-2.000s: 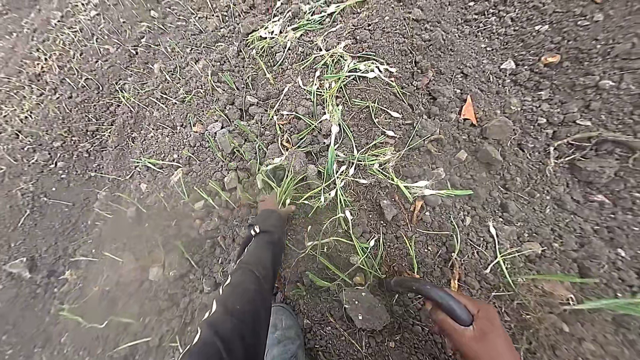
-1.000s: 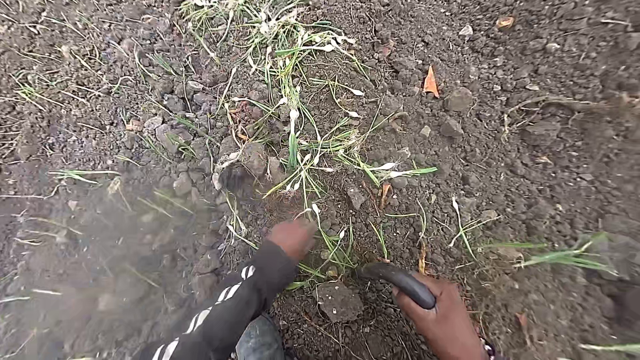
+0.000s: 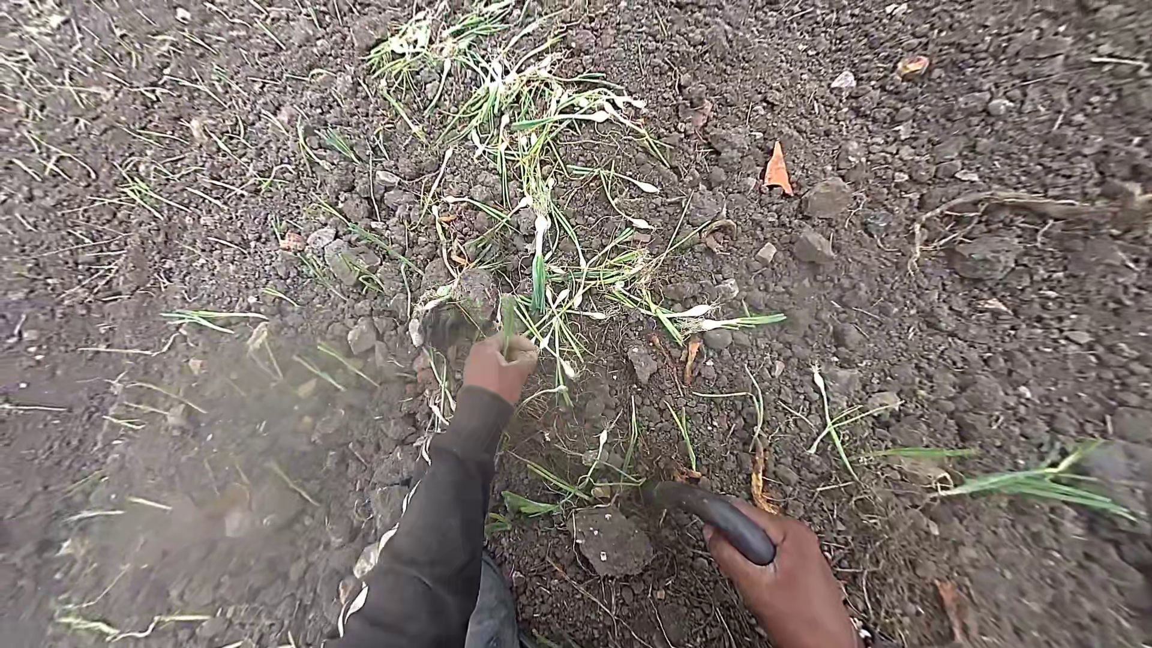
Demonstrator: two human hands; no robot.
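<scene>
My left hand (image 3: pixel 501 364), in a dark sleeve, is closed near the middle of the view, with green leaves (image 3: pixel 508 317) rising from its fingers. Just above and right of it lies a loose trail of bulb seedlings (image 3: pixel 540 180) with white bulbs and green leaves, spread over the soil. At the lower right my right hand (image 3: pixel 783 567) grips a dark, curved tool handle (image 3: pixel 720 520); the tool's far end is hidden at the soil. A few single seedlings (image 3: pixel 830 423) lie to the right of the handle.
Lumpy brown soil surrounds everything. A flat stone (image 3: pixel 612 540) lies left of the handle, and an orange shard (image 3: pixel 778 169) is farther up. A dry root (image 3: pixel 1008 205) stretches in from the right edge. Thin seedlings (image 3: pixel 306 481) stand in the soil at left.
My left hand has moved up from beside the tool to the lower edge of the seedling trail, and leaves now show in its fingers. My right hand keeps its grip on the handle.
</scene>
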